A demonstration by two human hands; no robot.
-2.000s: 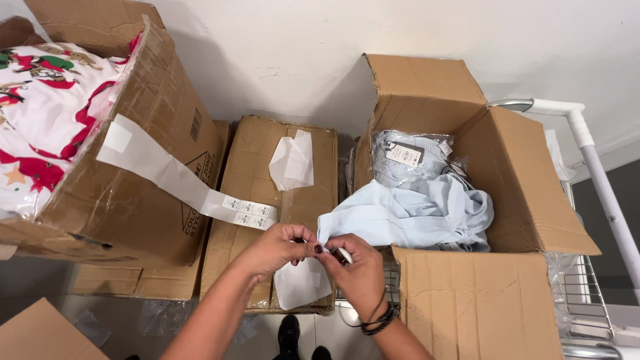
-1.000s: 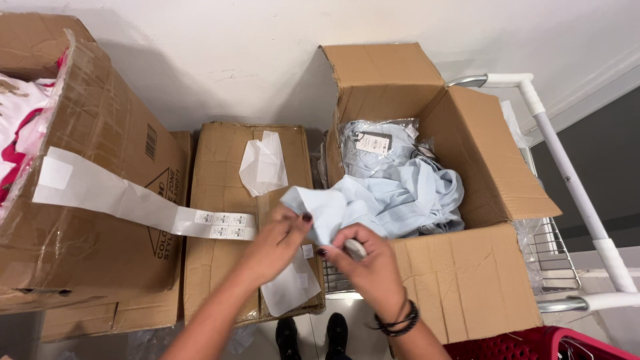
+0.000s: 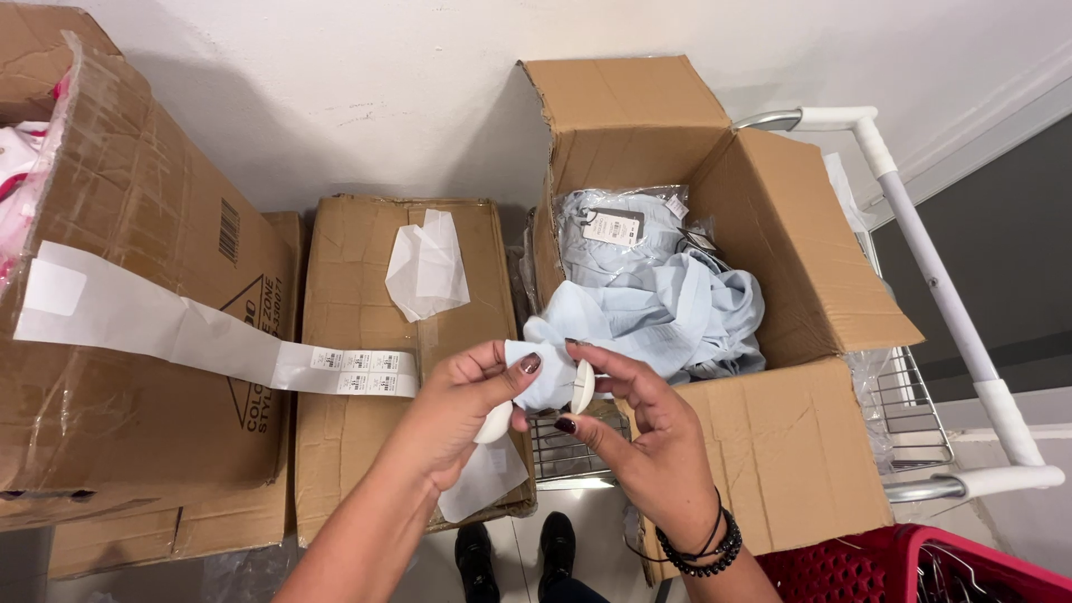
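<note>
A light blue garment (image 3: 670, 310) spills over the near edge of an open cardboard box (image 3: 787, 243). My left hand (image 3: 477, 389) pinches the garment's corner between thumb and fingers, with a white rounded plastic piece (image 3: 494, 423) under its palm side. Between the thumb and fingers of my right hand (image 3: 645, 419) is a white plastic security tag part (image 3: 583, 387), held against the cloth; a thin pin seems to reach from it to the fabric. Inside the box lies a bagged blue garment (image 3: 599, 251) with a paper hang tag (image 3: 613, 227).
A strip of printed labels (image 3: 193, 335) hangs from the large carton (image 3: 142, 276) on the left across to a closed, taped carton (image 3: 352, 276). Backing paper (image 3: 429, 266) lies on that carton. A wire cart with a white handle (image 3: 938, 285) and a red plastic basket (image 3: 988, 561) stand at right.
The garment's corner has come up into both hands, and the white tag part now shows between my right fingers. The view has shifted to the right.
</note>
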